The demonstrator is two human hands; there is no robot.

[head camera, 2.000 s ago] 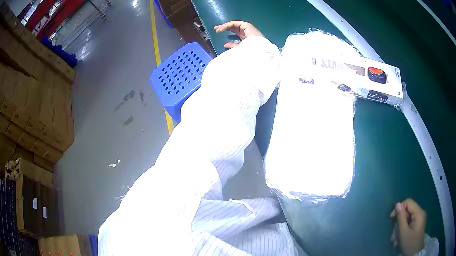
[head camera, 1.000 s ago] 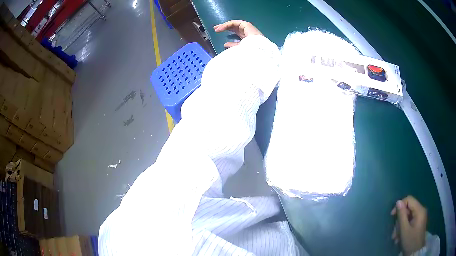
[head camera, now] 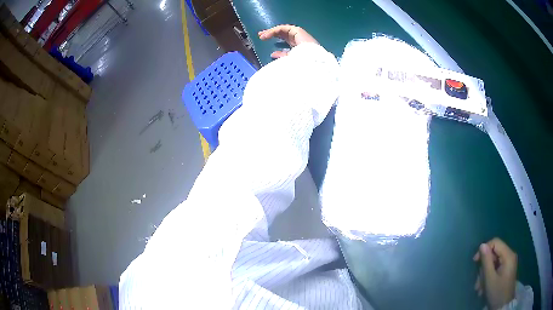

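A thick stack of bags (head camera: 379, 175), glaring white with crinkled clear edges, lies on the dark green belt. A smartwatch retail box (head camera: 433, 94) lies across its far end, its right end sticking out past the stack; its watch picture has an orange-red face. My left hand (head camera: 291, 40) is at the top, left of the stack, empty with fingers apart, near the belt's edge. My right hand (head camera: 497, 272) is at the lower right over the belt, fingers loosely curled, with nothing seen in it. Neither hand touches the stack or the box.
A pale curved rail (head camera: 522, 166) runs along the right of the belt. A blue plastic stool (head camera: 219, 91) stands on the grey floor beside a yellow line. Brown cartons (head camera: 45, 121) are stacked at the far left. An open brown carton (head camera: 225, 21) sits by the belt's left edge.
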